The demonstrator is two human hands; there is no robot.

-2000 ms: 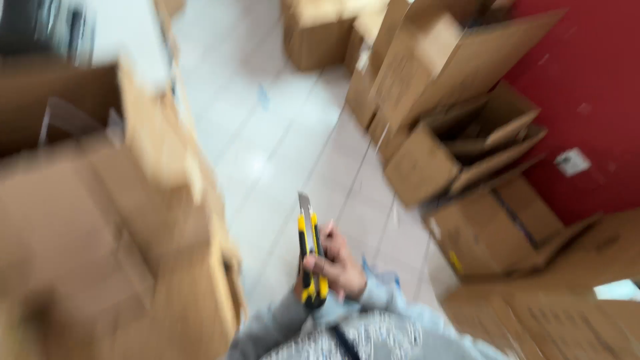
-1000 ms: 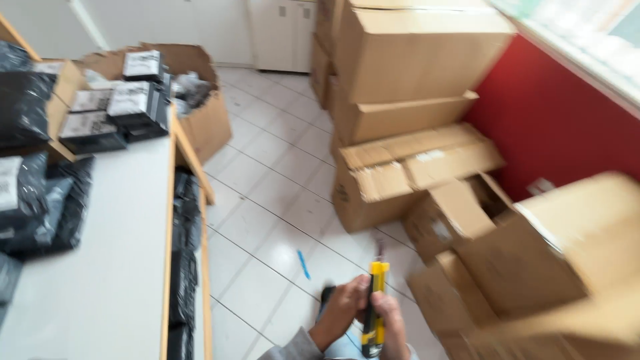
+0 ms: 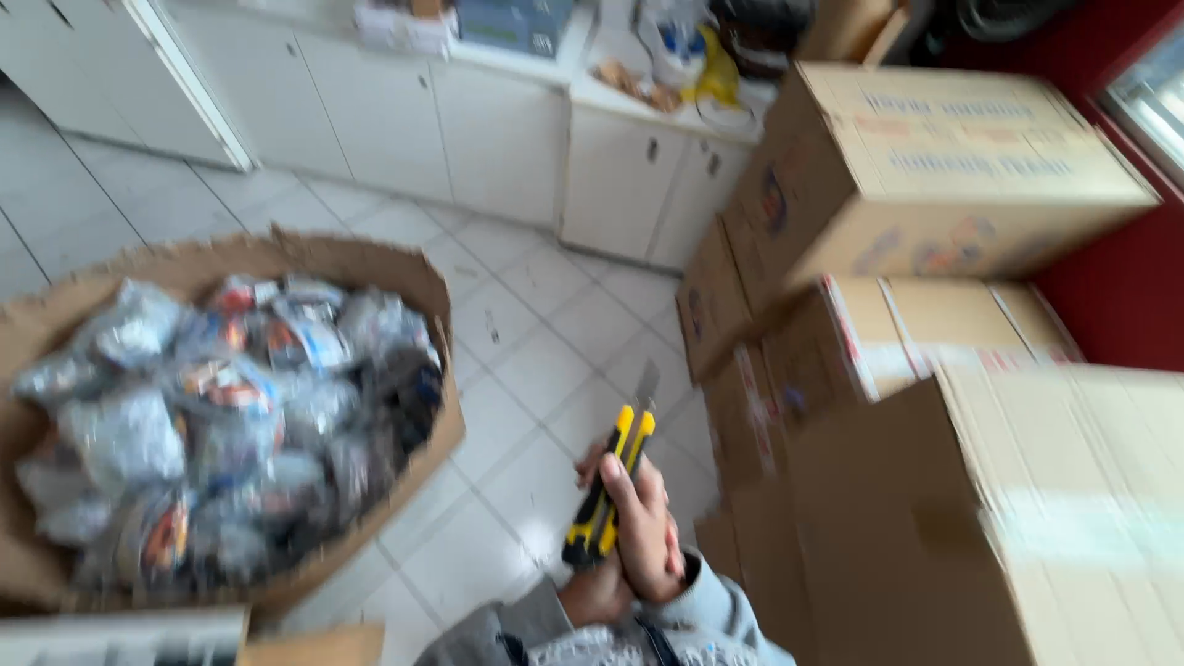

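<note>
A yellow and black utility knife (image 3: 610,486) points up and away from me at the lower middle of the head view, with its metal blade out above the tiled floor. My right hand (image 3: 646,518) is closed on its handle, the thumb lying along the upper side. My left hand (image 3: 592,573) is mostly hidden behind the right hand and the knife; some fingertips show left of the handle. Whether it grips the knife too cannot be seen.
At the left stands a large open cardboard box (image 3: 449,370) holding several clear plastic-wrapped packages (image 3: 222,388). Stacked cardboard boxes (image 3: 925,166) line the red wall (image 3: 1101,305) at the right. White cabinets (image 3: 499,139) run across the back, with bags (image 3: 717,69) on top.
The view has swung far along the room to the wrapped packages and cabinets. The utility knife stays in my right hand.
</note>
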